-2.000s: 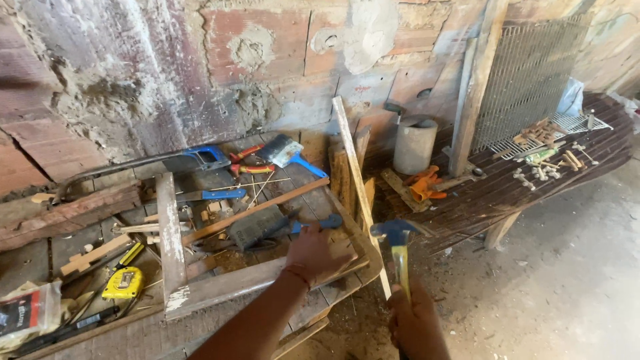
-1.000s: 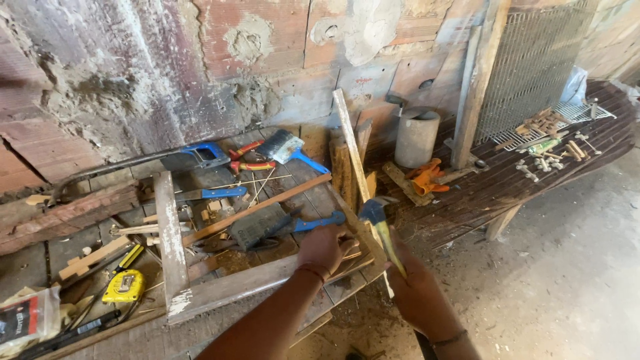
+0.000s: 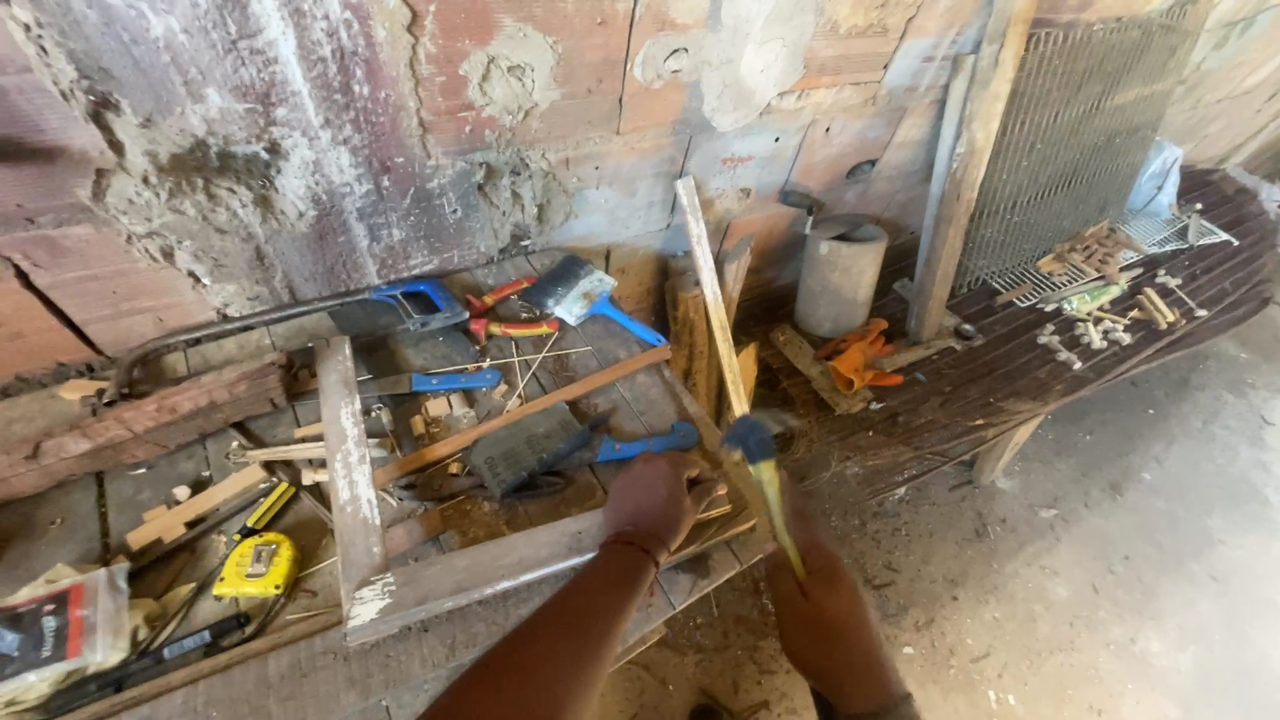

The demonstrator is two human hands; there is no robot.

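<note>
My right hand point(image 3: 822, 600) grips the yellow handle of a claw hammer point(image 3: 757, 445), whose blurred dark head is beside the right end of a wooden frame point(image 3: 500, 562). At that corner, my left hand point(image 3: 655, 497) bends its fingers over the frame; whether they hold something small is hidden. A long wooden strip point(image 3: 712, 295) slants upward behind the hammer head. Just beyond my left hand lies a trowel-like tool with a blue handle point(image 3: 645, 443) and a wide grey blade point(image 3: 525, 450). A thin brown strip point(image 3: 520, 415) crosses the frame.
Around the frame lie a blue hacksaw point(image 3: 415, 303), red-yellow pliers point(image 3: 512, 328), a brush point(image 3: 570, 290), a blue-handled knife point(image 3: 455, 380) and a yellow tape measure point(image 3: 257, 565). Farther right are a grey cylinder point(image 3: 842, 275), orange gloves point(image 3: 862, 358), a wire rack point(image 3: 1080, 140) and small wooden pieces point(image 3: 1090, 250).
The hammer in my right hand has moved from upright beside the frame to the frame's right corner. My left hand has stayed near that corner.
</note>
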